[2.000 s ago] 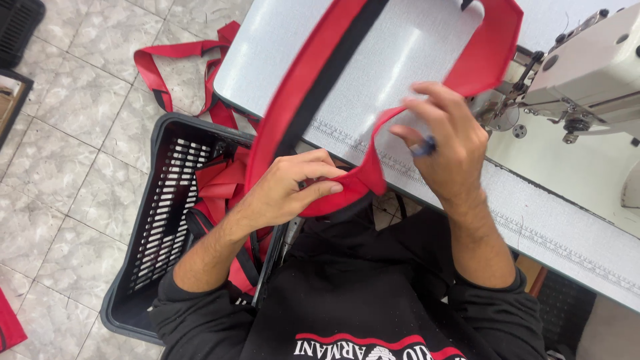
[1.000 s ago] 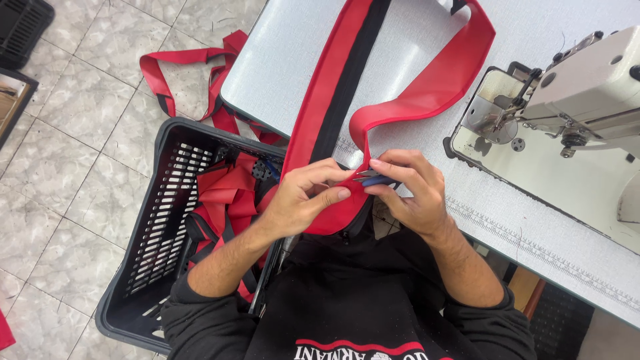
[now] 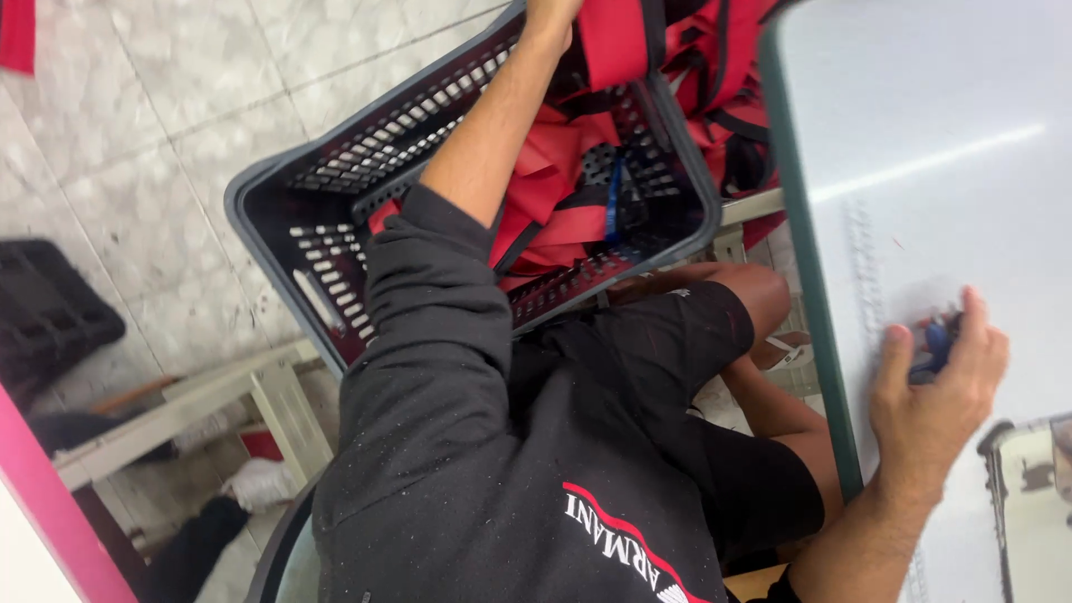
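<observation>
My left hand point(image 3: 554, 15) is at the top edge of the view, over the far rim of a black plastic basket point(image 3: 716, 209). Its fingers are cut off by the frame, beside a red and black fabric strip point(image 3: 615, 46), so its grip is not visible. More red fabric pieces point(image 3: 544, 180) lie inside the basket. On the right, my right hand point(image 3: 942, 385) rests on the pale tabletop point(image 3: 921, 126), its fingers curled around a small blue-handled tool point(image 3: 931, 345), slightly blurred.
The table's green edge point(image 3: 804, 243) runs close to the basket. Part of the sewing machine's base point(image 3: 1038, 494) shows at lower right. More red and black fabric point(image 3: 729, 92) hangs beyond the basket. Another person's foot point(image 3: 260, 484) and a black crate point(image 3: 54, 310) are at left.
My left hand has moved from the fabric strip over the table to above the basket. My hands are now far apart. The red strip is off the visible tabletop. The view has swung left.
</observation>
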